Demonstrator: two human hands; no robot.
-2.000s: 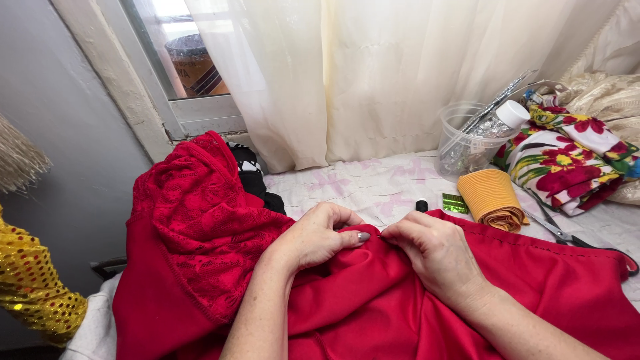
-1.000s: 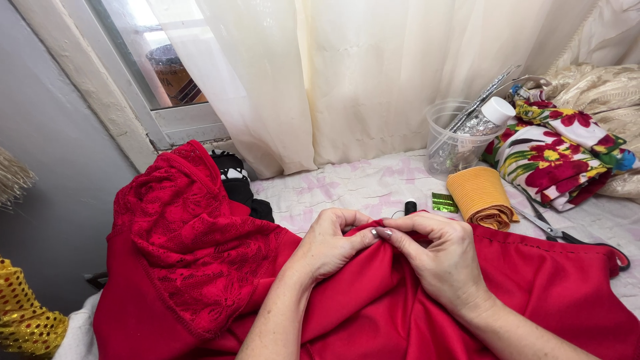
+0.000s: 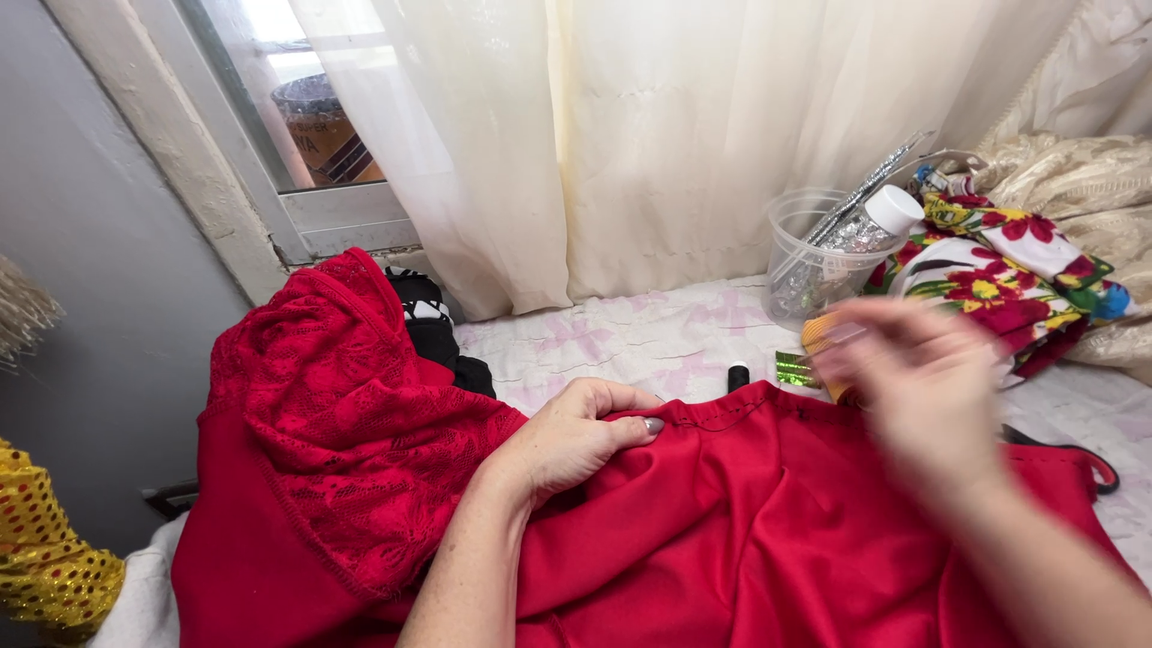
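My left hand (image 3: 585, 434) pinches the folded top edge of a red fabric garment (image 3: 684, 540) between thumb and fingers. Dark running stitches show along that edge, to the right of my thumb. Raised above the cloth at the right, my right hand (image 3: 909, 387) is blurred, its thumb and fingertips close together; whether a needle is between them cannot be made out. Red lace (image 3: 360, 432) lies bunched to the left of my left wrist. A spool of black thread (image 3: 738, 376) stands just behind the stitched edge.
Behind my right hand are a rolled yellow-orange cloth (image 3: 817, 335), a green shiny piece (image 3: 796, 369) and a clear plastic cup (image 3: 792, 270) holding a white-capped bottle. Scissors (image 3: 1105, 470) lie partly hidden at right, near floral fabric (image 3: 999, 279). A cream curtain (image 3: 666, 144) hangs behind.
My right hand has left the cloth edge beside my left hand and moved up and to the right. My left hand still holds the edge.
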